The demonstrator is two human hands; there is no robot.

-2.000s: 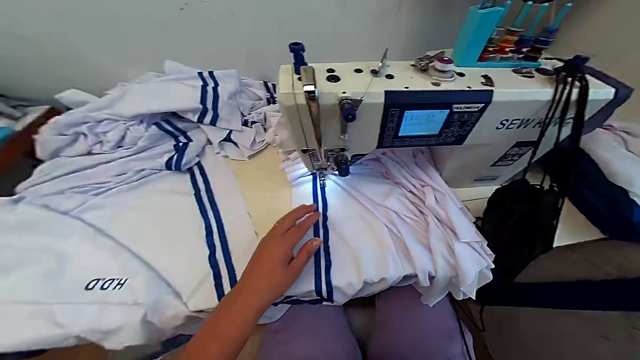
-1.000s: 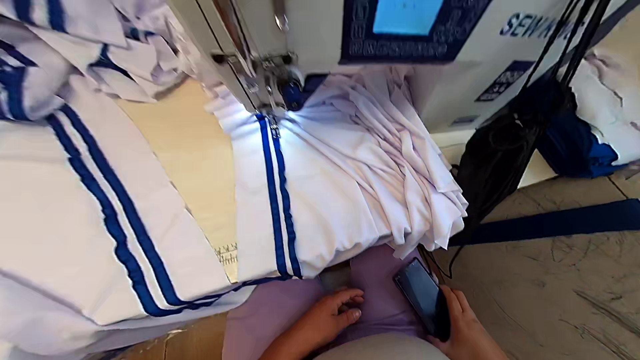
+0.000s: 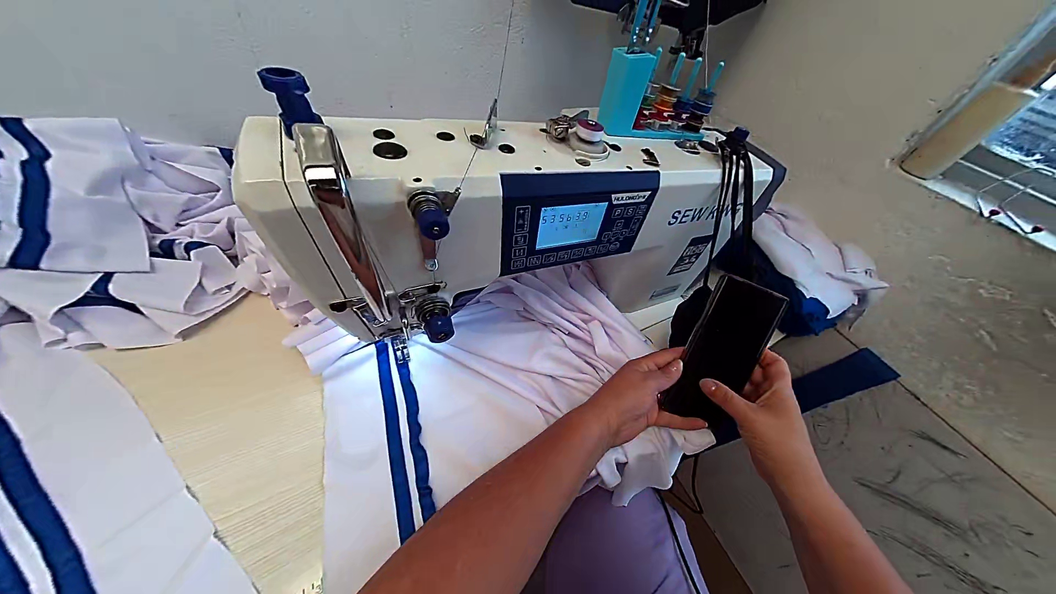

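A black smartphone (image 3: 726, 346), its screen dark, is gripped between both hands at the right of the sewing machine's front. My left hand (image 3: 648, 396) holds its left edge and lower corner. On the other side my right hand (image 3: 759, 404) grips it, the thumb over the lower part of the screen. White fabric with two blue stripes (image 3: 404, 445) lies under the presser foot (image 3: 401, 350) of the lit white sewing machine (image 3: 371, 206). Gathered white cloth (image 3: 544, 330) bunches to the right, below the machine's arm.
More striped white fabric (image 3: 74, 198) is heaped at the left on the wooden table (image 3: 239, 412). A turquoise bobbin holder (image 3: 623, 91) stands on the machine. Black cords hang from its right end to a dark bag (image 3: 689, 318). A blue strip (image 3: 850, 379) and more cloth (image 3: 817, 256) lie at right.
My left hand, on the striped fabric two seconds ago and over the lap one second ago, is now on the phone. The phone has risen from the lap in my right hand. The view has shifted.
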